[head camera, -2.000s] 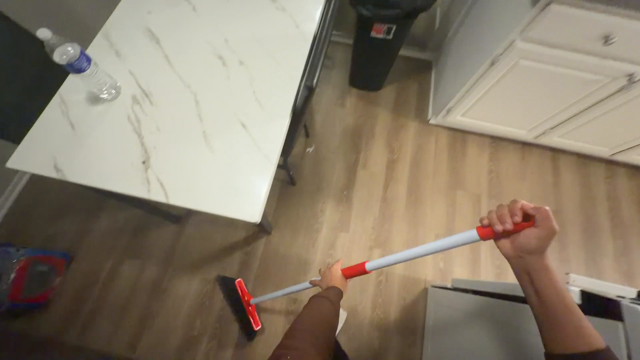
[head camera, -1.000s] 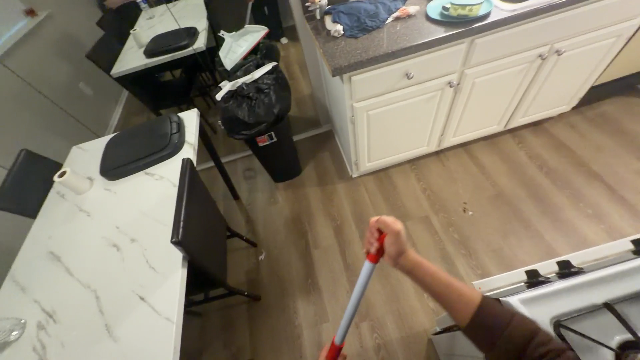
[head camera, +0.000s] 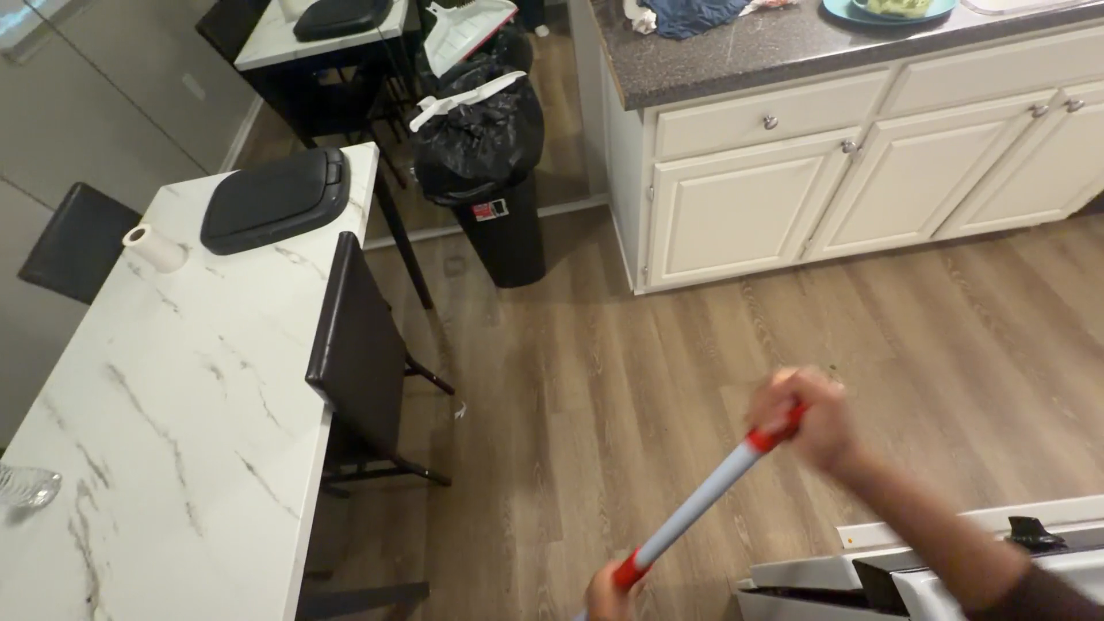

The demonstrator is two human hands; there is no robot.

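Note:
A broom handle (head camera: 700,507), light grey with red grips, slants over the wood floor in the lower middle. My right hand (head camera: 800,421), somewhat blurred, is closed round the red grip at its top end. Lower down, at the bottom edge, my left hand (head camera: 609,593) holds the pole beside a red collar. The broom head lies outside the view.
A marble-pattern table (head camera: 207,388) with a black lid (head camera: 278,200), a paper roll (head camera: 155,248) and a clear bottle (head camera: 30,486) fills the left. A black chair (head camera: 358,362), a trash can (head camera: 509,233), white cabinets (head camera: 742,203) and a stove (head camera: 975,552) surround the floor. A white scrap (head camera: 461,410) lies near the chair.
The view has swung up from the floor to the trash can and cabinets. The broom head, seen two seconds ago, is out of view. Both hands remain on the pole.

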